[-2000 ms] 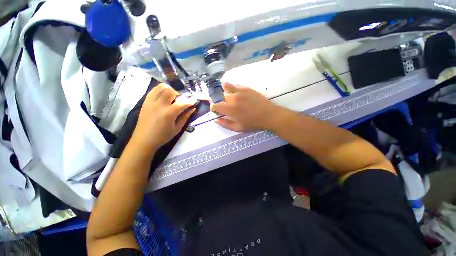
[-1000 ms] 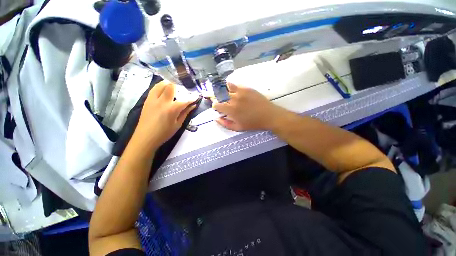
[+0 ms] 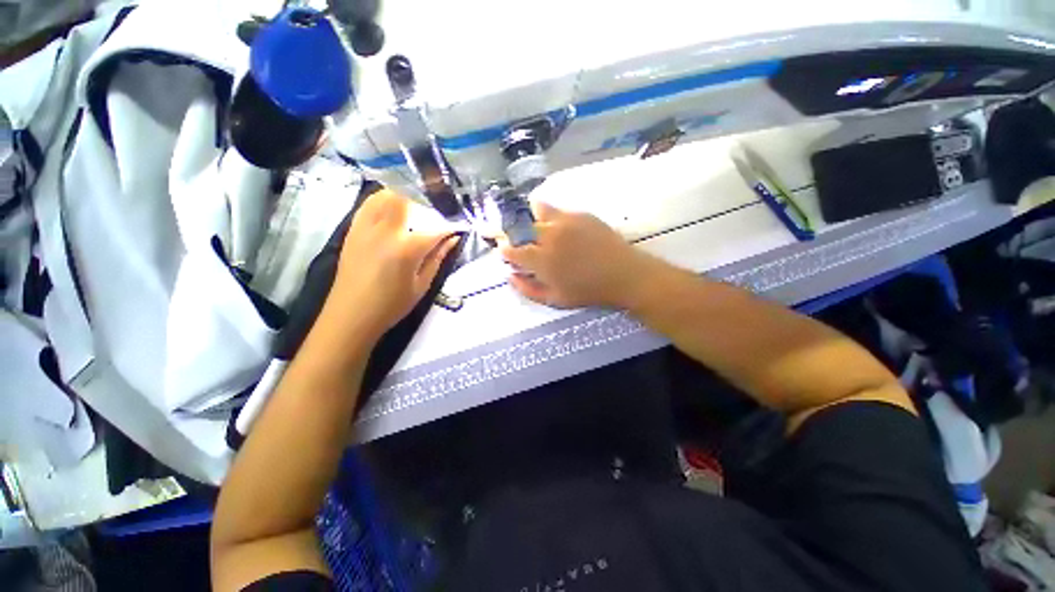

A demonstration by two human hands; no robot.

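My left hand [image 3: 388, 260] is left of the needle, thumb and fingers pinched on a black panel [image 3: 321, 293] whose edge lies close to the presser foot [image 3: 476, 216]. The black panel runs down under my left forearm and joins pale grey cloth. My right hand [image 3: 569, 257] is just right of the needle, fingers bent close to the presser foot; the fingertips are partly hidden by machine parts, so I cannot tell whether they hold cloth. The large pale grey panels with black edges [image 3: 156, 231] are heaped left of my left hand.
The white machine head with a blue stripe [image 3: 683, 95] spans the top. A blue round part [image 3: 301, 64] is left of the needle. Snips [image 3: 783, 199] and a flat black case [image 3: 876, 177] lie right. A printed ruler [image 3: 521, 356] follows the front edge. A blue basket [image 3: 373, 526] is below.
The whole view has shifted slightly. My hands remain beside the needle with almost the same pose, and the black cloth has barely moved.
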